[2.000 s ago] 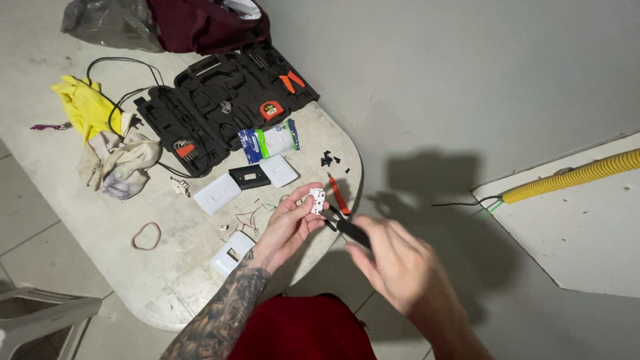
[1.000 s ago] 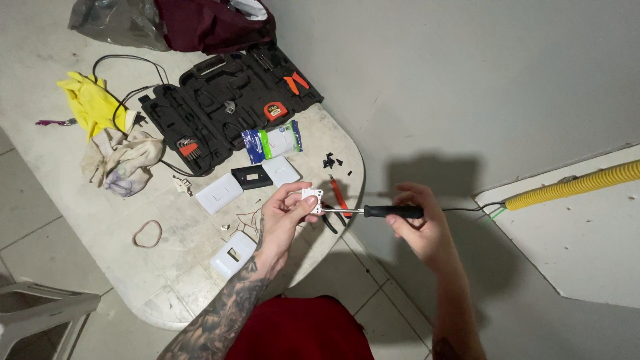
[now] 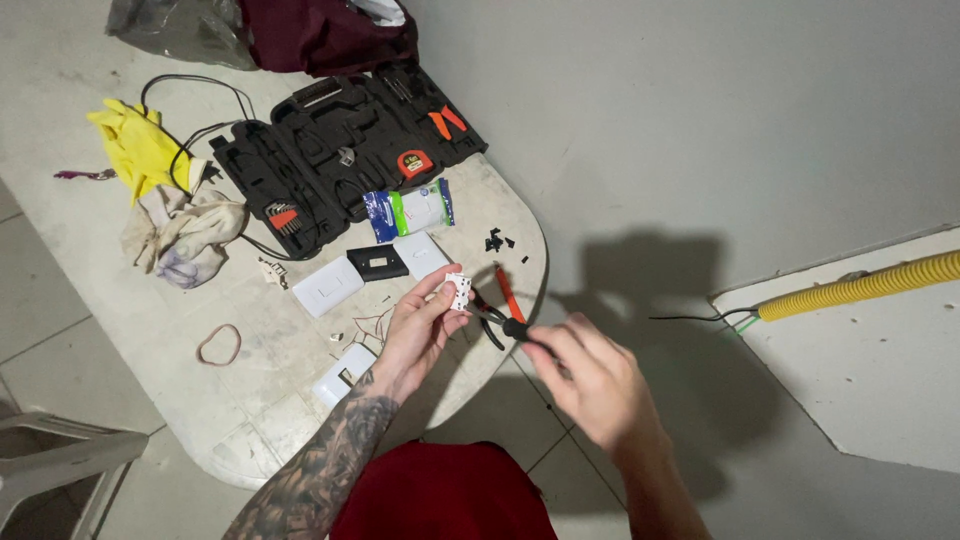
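Observation:
Between the thumb and fingers of my left hand [image 3: 421, 326] is a small white electrical module [image 3: 459, 291] with dark screw holes. My right hand [image 3: 592, 367] grips the black handle of a screwdriver [image 3: 516, 328], whose shaft points left at the module; whether the tip touches it I cannot tell. Pliers with dark handles [image 3: 493, 335] lie behind the screwdriver, beside a red-orange tool [image 3: 508, 292]. White wall plates [image 3: 328, 286] and a black mounting frame [image 3: 377, 262] lie past my left hand. Another white plate with an opening [image 3: 343, 376] is beside my left wrist.
An open black tool case [image 3: 330, 157] spans the far side of the table [image 3: 172, 382]. Near it are a plastic packet [image 3: 409, 210], yellow gloves [image 3: 139, 146], a cloth [image 3: 184, 232] and small black pieces [image 3: 496, 240]. A yellow corrugated conduit [image 3: 862, 286] with wires comes from the right.
My right hand has moved closer to my left hand since one second ago, and the screwdriver is now tilted instead of nearly level. My left hand still holds the white module.

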